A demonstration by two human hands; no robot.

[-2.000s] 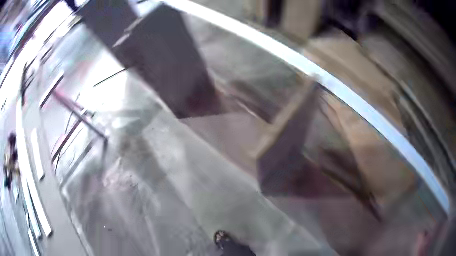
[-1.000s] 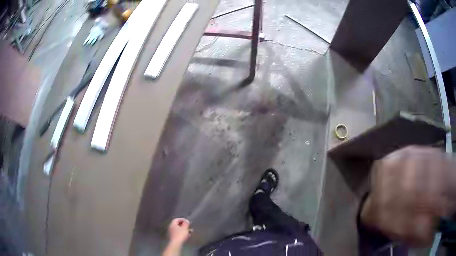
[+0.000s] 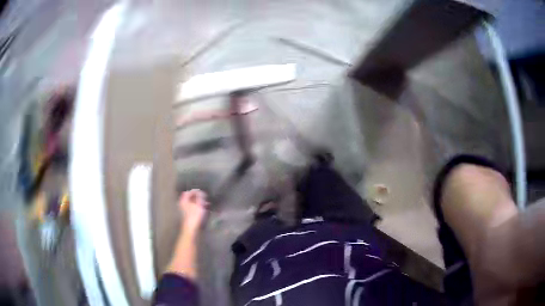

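Note:
The picture is strongly blurred. My left hand (image 3: 193, 203) is low left of centre, beside the brown board's edge, with its fingers curled; blur hides whether it holds anything. My right arm reaches to the lower right, and my right hand (image 3: 532, 257) is a large blur cut off by the picture's edge. A long white strip (image 3: 511, 113) curves down the right side and passes out of sight behind my right hand or arm; I cannot tell if they touch. A masking tape ring (image 3: 380, 192) lies on the pale panel (image 3: 382, 149) of the carcass.
A brown board (image 3: 140, 107) at left carries long white strips (image 3: 86, 161) and a short white strip (image 3: 141, 233). Another white piece (image 3: 239, 82) juts over the floor above a red-and-dark stand (image 3: 242, 128). A dark upright panel (image 3: 412, 42) stands at upper right.
The view has swung from the carcass and now turned further over the board. My left hand has shifted slightly left and up. My right hand has moved toward the lower right edge.

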